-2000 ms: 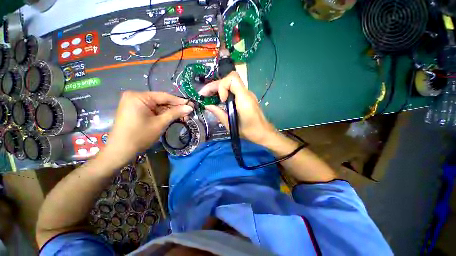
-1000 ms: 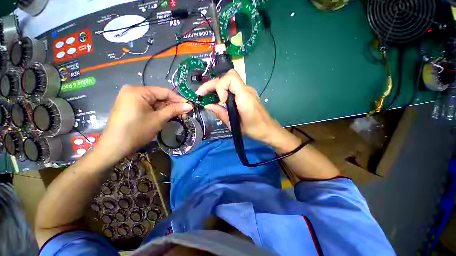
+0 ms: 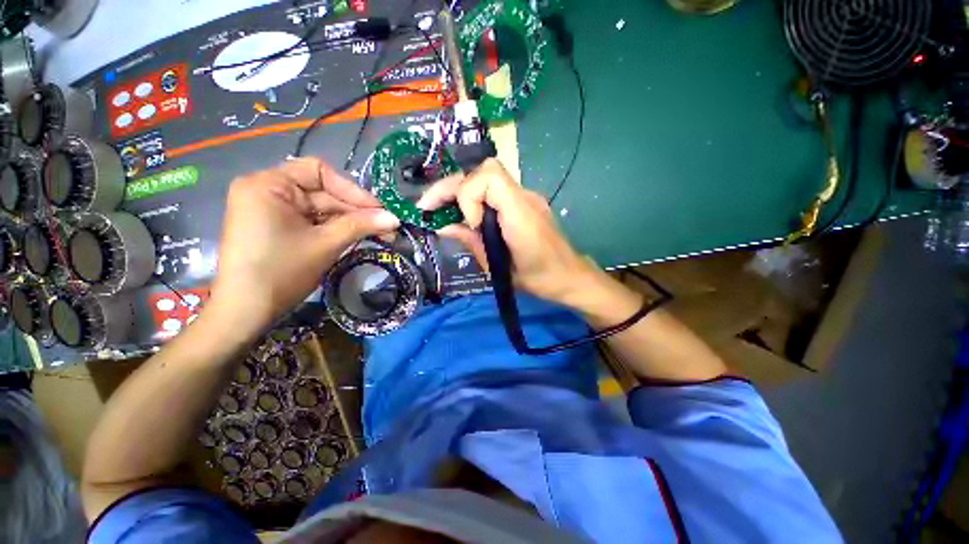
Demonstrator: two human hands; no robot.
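Observation:
My right hand (image 3: 510, 228) holds the black soldering iron (image 3: 475, 143), its metal end pointing away from me, and its fingers touch the near edge of a green ring PCB (image 3: 395, 175). My left hand (image 3: 292, 239) pinches at the left of that board's near edge; a thin wire seems to lie between the fingertips, too small to tell surely. A silvery wound cylinder (image 3: 372, 289) with a dark centre lies just below the board, at the bench edge, with dark leads running up to it. A second green ring PCB (image 3: 537, 64) lies beyond the iron.
Waiting cylinders (image 3: 106, 250) crowd the far left on the printed cardboard sheet (image 3: 239, 143). Black leads lie across the sheet. A black fan (image 3: 859, 37) and a small round part with wires (image 3: 924, 159) are at the right. A carton below holds rows of rings (image 3: 266, 430).
The cylinder has shifted slightly left and its face shows more fully. My left fingertips have drawn a little left, away from my right hand. The iron stays in my right hand.

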